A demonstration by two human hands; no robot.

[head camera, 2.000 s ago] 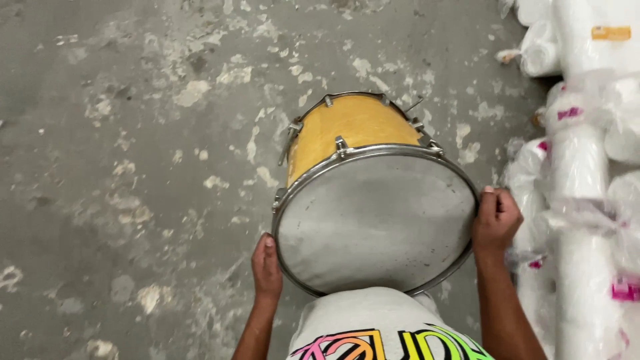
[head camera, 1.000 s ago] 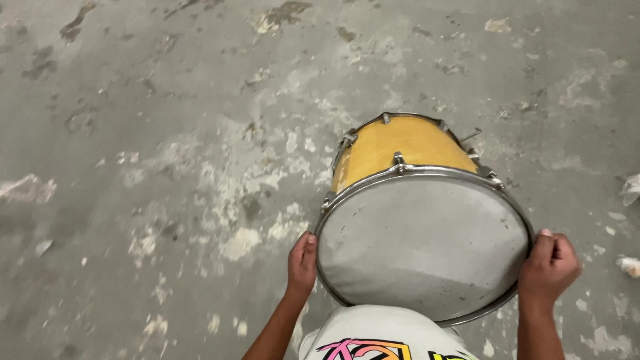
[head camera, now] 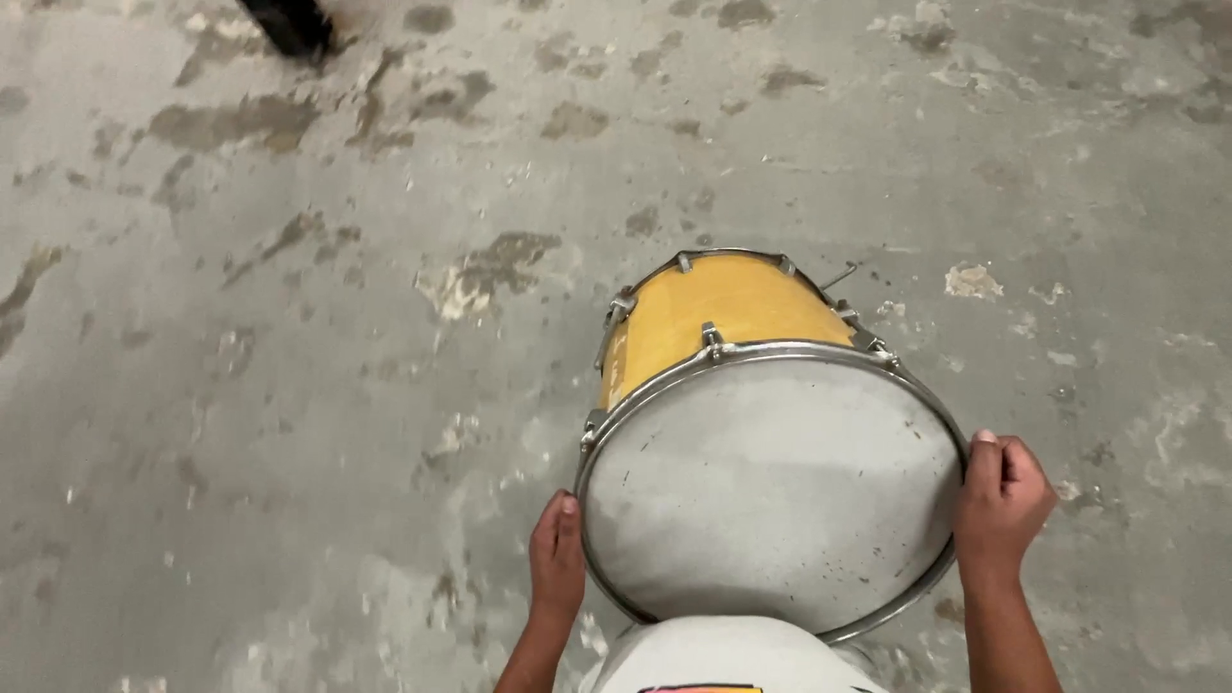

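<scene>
A drum with a yellow shell (head camera: 722, 303), metal hoops and lugs is held in front of my body, its worn whitish drumhead (head camera: 770, 481) tilted up toward me. At the left side of the near hoop is my left hand (head camera: 558, 549), gripping the rim with the fingers partly hidden. My right hand (head camera: 1003, 496) is closed around the same hoop on the right side. A thin metal rod sticks out at the drum's upper right. The near edge of the drum lies against my white printed shirt (head camera: 741, 659).
Grey, stained concrete floor (head camera: 289, 385) with worn and flaked patches spreads all around the drum. A dark upright object (head camera: 289, 24), cut off by the frame, stands at the upper left.
The view has moved over the floor; the white wrapped rolls seen on the right earlier have left it, and a dark object has appeared at upper left. Both hands keep their hold on the drum.
</scene>
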